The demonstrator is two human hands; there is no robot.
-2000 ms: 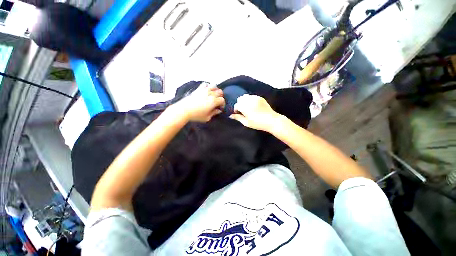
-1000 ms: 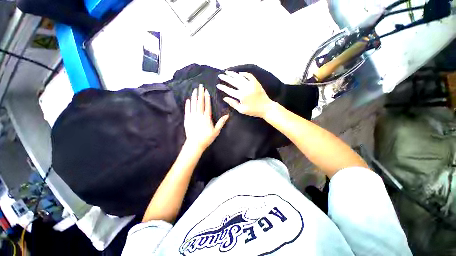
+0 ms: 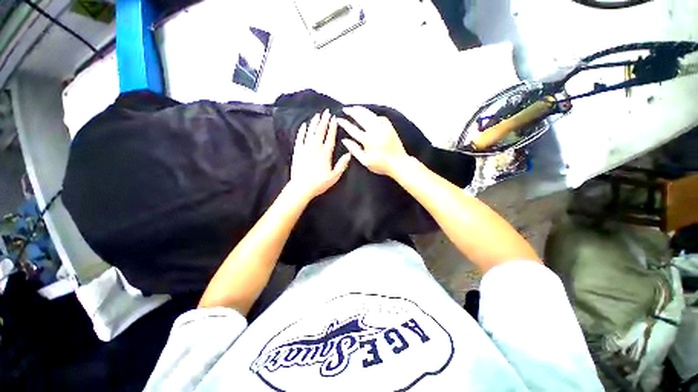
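Note:
A black garment lies spread over the padded arm, which it hides, and hangs down towards my body. My left hand lies flat on the cloth near the middle, fingers pointing away from me. My right hand lies palm down just to its right, its fingertips close to the left hand's fingers. Neither hand holds anything. The steam iron rests at the table's right edge, its tan handle up, with dark hoses trailing right.
The white table bears a phone and a metal plate behind the garment. A blue bar stands at the back left. Greenish-beige cloth bundles lie at the lower right.
Two seconds ago my hands pinched the cloth, with a patch of blue pad showing between them. The patch is now covered and my hands lie flat, closer together than one second ago.

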